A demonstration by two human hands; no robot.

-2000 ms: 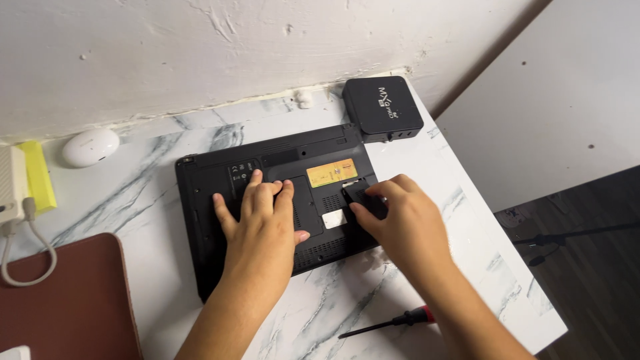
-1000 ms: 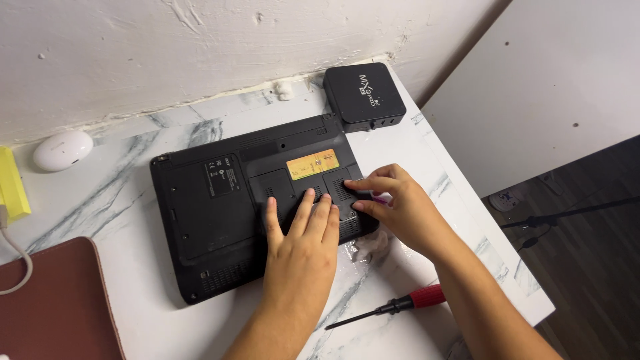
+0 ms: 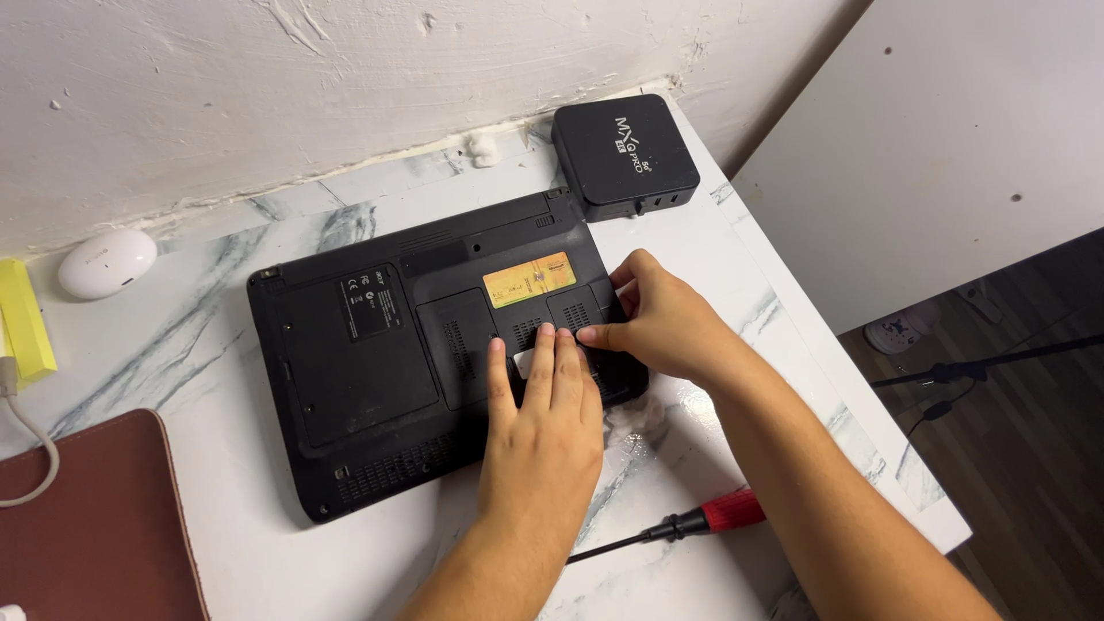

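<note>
A black Acer laptop (image 3: pixel 362 371) lies underside up on the marble-patterned table. My left hand (image 3: pixel 545 431) rests on it, fingertips flat near the vents and a white sticker. With its thumb on a small vented cover (image 3: pixel 576 309) and its fingers at the laptop's right edge, my right hand (image 3: pixel 664 319) presses on the case. Whether its fingers grip anything there is hidden. A yellow-orange label (image 3: pixel 530 279) sits above the hands. Below the right hand lies a screwdriver (image 3: pixel 729 511) with a red and black handle, partly covered by my right forearm.
A black TV box (image 3: pixel 625 155) stands at the laptop's top right corner. Toward the left are a white earbud case (image 3: pixel 108 264), a yellow object (image 3: pixel 24 323), a pale cable (image 3: pixel 47 461) and a brown leather-like mat (image 3: pixel 95 517). The table's edge (image 3: pixel 828 345) runs down the right.
The small cover, which my right hand held raised two seconds ago, now lies in the laptop's underside. My left hand has moved right across the case, closer to my right hand.
</note>
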